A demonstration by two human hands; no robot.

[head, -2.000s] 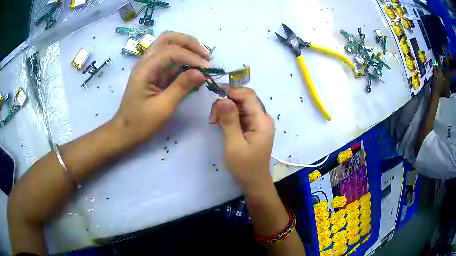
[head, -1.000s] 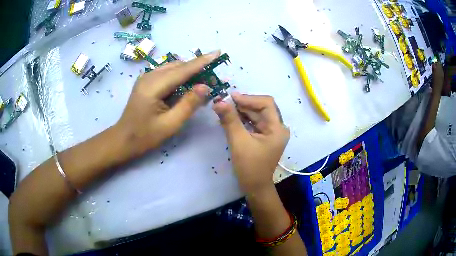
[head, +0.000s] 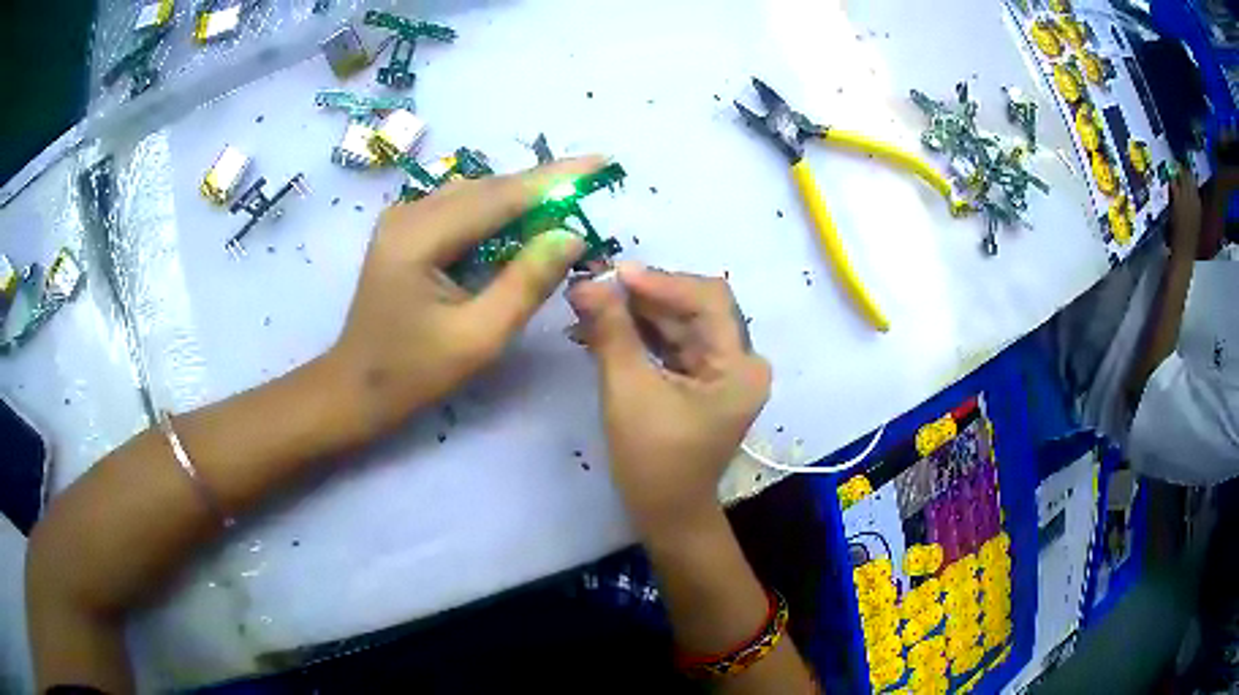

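Observation:
My left hand holds a green circuit board assembly between thumb and fingers, its narrow ends sticking out. A bright green light glows on the board beside my fingertips. My right hand pinches the end of a white cable at the board's lower edge; the plug is mostly hidden by my fingertips. The cable runs out below my right hand over the table's near edge.
Yellow-handled diagonal cutters lie right of my hands, beside a green board pile. Boards with silver batteries lie behind and left, some on clear plastic. Blue bin holds yellow parts. A person's sleeve shows at right.
The board in my left hand has turned from edge-on to flat. My right fingers have closed in on its lower edge, and a green light has come on.

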